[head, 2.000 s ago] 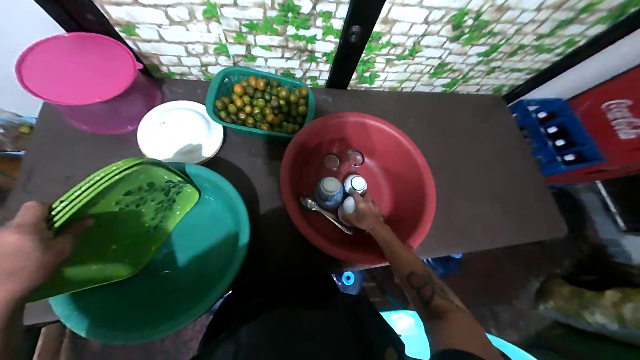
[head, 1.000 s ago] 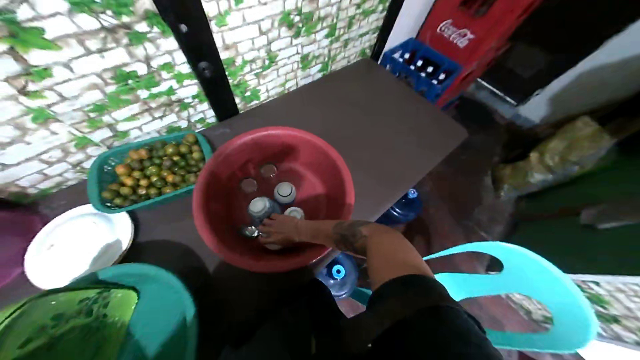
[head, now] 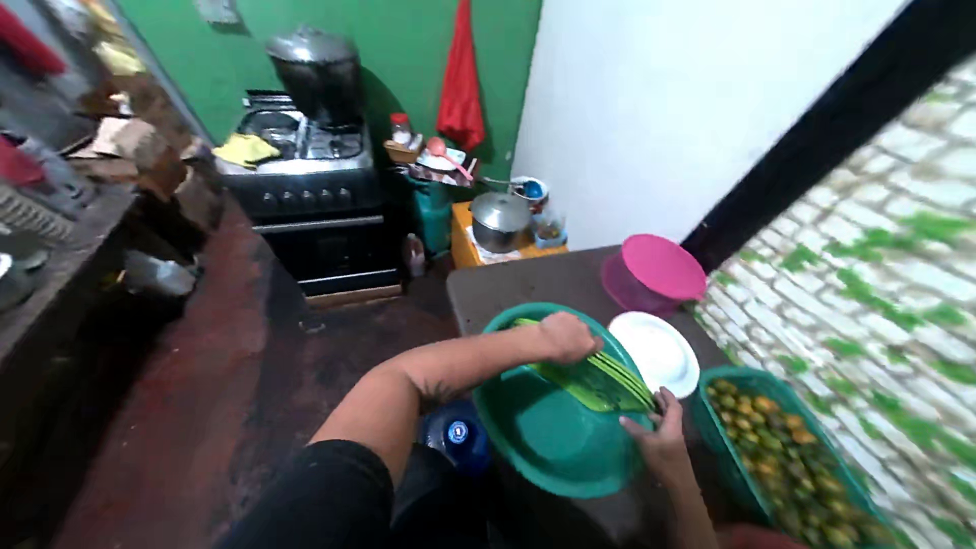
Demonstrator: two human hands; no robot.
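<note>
A stack of bright green plastic plates (head: 591, 381) tilts inside the round green plastic basin (head: 568, 457), on the dark table. My left hand (head: 568, 338) is closed over the stack's upper edge, its arm reaching across the basin. At the stack's right end, my right hand (head: 662, 433) pinches the rim between thumb and fingers. White plates (head: 656, 354) lie beside the basin. The lower part of my right forearm runs out of view at the bottom.
A pink lidded tub (head: 656, 271) and a green basket of small fruits (head: 785, 465) share the table (head: 518, 286). A blue water jug (head: 457, 435) stands below its edge. Beyond are a stove (head: 320, 206) and a lidded pot (head: 499, 221).
The view has swung far to the left. My right hand has left the items in the red basin and now holds the green plates, which my left hand held at the first earlier frame.
</note>
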